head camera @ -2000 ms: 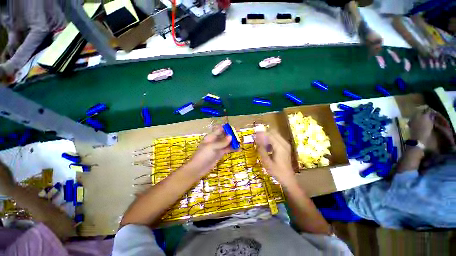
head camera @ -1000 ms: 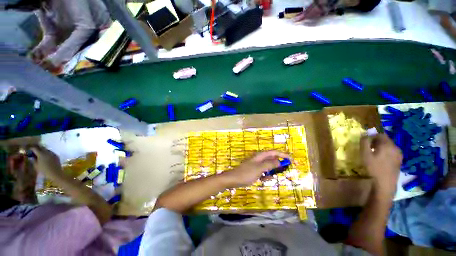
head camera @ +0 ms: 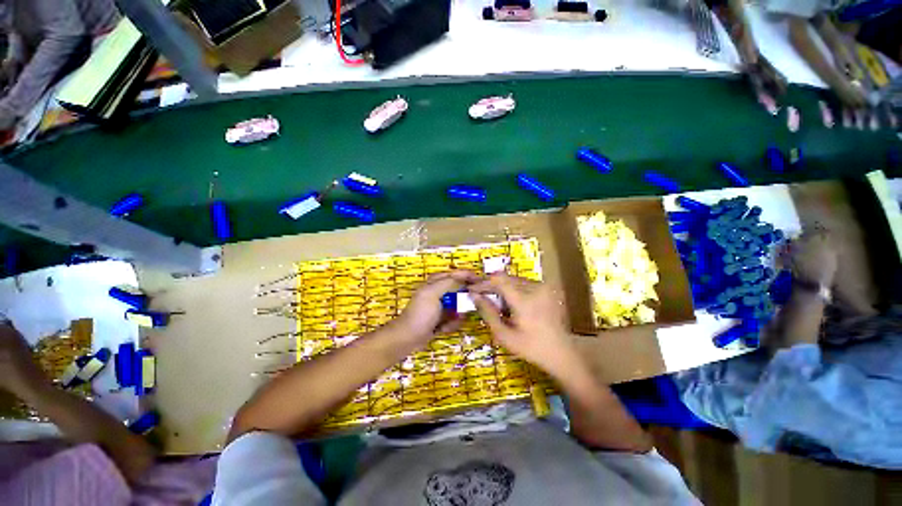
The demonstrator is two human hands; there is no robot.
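Note:
A blue battery cell point(head camera: 450, 300) is held between both my hands over the amber taped panel point(head camera: 341, 287). A pale pad point(head camera: 479, 302) lies against the cell, and the fingers of my right hand point(head camera: 526, 314) press on it. My left hand point(head camera: 427, 304) grips the cell's left end. Much of the cell is hidden by my fingers. The panel has dark grid lines and thin lead wires point(head camera: 277, 312) sticking out at its left edge. The open brown box of cream pads point(head camera: 618, 272) stands right of the panel.
Blue cells point(head camera: 535, 187) and pink-wrapped parts point(head camera: 385, 114) lie along the green belt point(head camera: 326, 163). A blue cell heap point(head camera: 727, 262) is at far right, near a neighbour's arm. A metal bar point(head camera: 89, 222) crosses the left. Another neighbour's arm is at lower left.
My right hand has come back from the pad box to the cell in my left hand. A pale pad now shows against the cell. The view has shifted.

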